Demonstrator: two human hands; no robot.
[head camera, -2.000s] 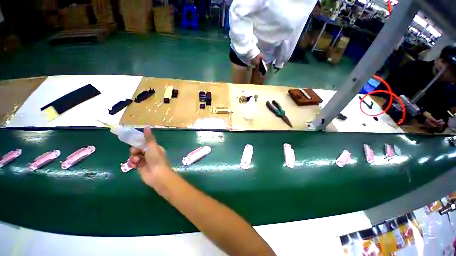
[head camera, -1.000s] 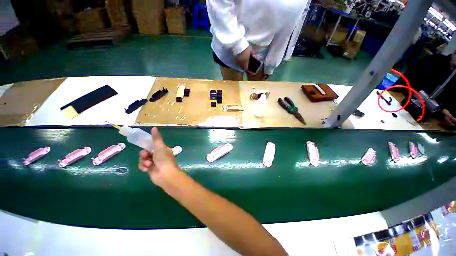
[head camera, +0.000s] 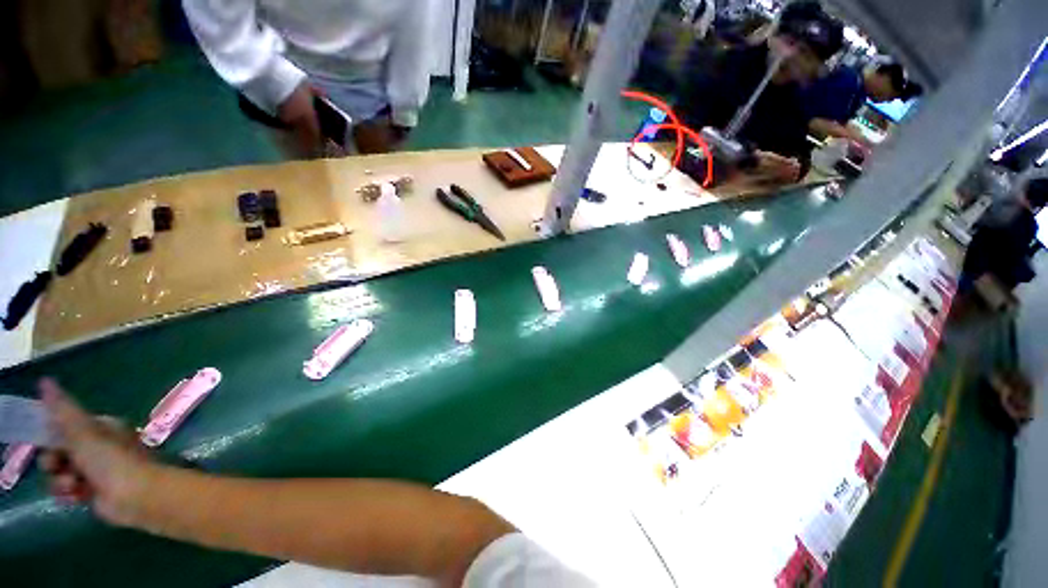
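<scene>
My right hand is at the far left over the green belt, thumb up, its fingers around the translucent white glue bottle. The bottle's tip is cut off by the left edge. A pink part shows partly below the bottle; I cannot tell if they touch. Another pink part lies just beyond my hand, and another lies further right. Several more are spaced along the belt towards the upper right. My left hand is not in view.
The far bench holds black small parts, pliers and a brown block. A person in white stands behind it. A grey post rises at its edge. Printed bags lie at right, under a large grey bar.
The view has swung right, showing more of the belt, the printed bags and people at right. My right hand and the bottle now appear at the far left edge, the bottle still held.
</scene>
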